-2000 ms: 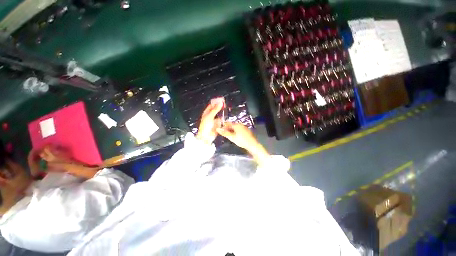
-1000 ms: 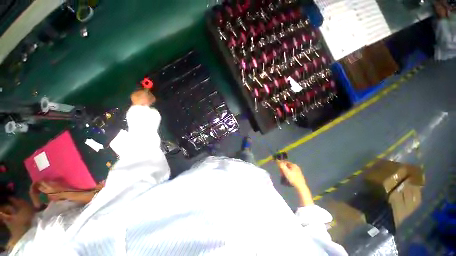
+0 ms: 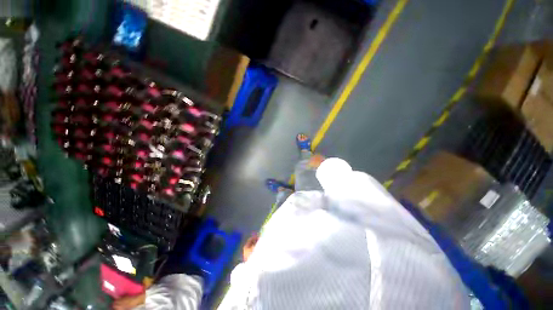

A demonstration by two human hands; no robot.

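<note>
My left hand (image 3: 250, 247) is a small blurred part beside my white smock; its fingers and anything in it cannot be made out. My right hand (image 3: 316, 160) is mostly hidden by its sleeve; its grip cannot be made out. The loaded carrier tray (image 3: 139, 121), with rows of pink-red wired subassemblies, lies on the bench at left. Next to it, towards the lower left, is the black blister tray (image 3: 136, 209). A small red unit (image 3: 99, 211) lies at its edge. Both hands are away from the trays.
Blue stools (image 3: 251, 100) stand beside the bench. A dark flat tray (image 3: 312, 45) is on the floor at the top. Cardboard boxes (image 3: 452, 181) and stacked dark trays are at right. A neighbour's sleeve (image 3: 176, 293) is by the pink mat (image 3: 121, 281).
The view has turned right, so the bench has swung to the left side and more floor shows. My left hand has moved off the blister tray, where the red unit now lies at the edge.
</note>
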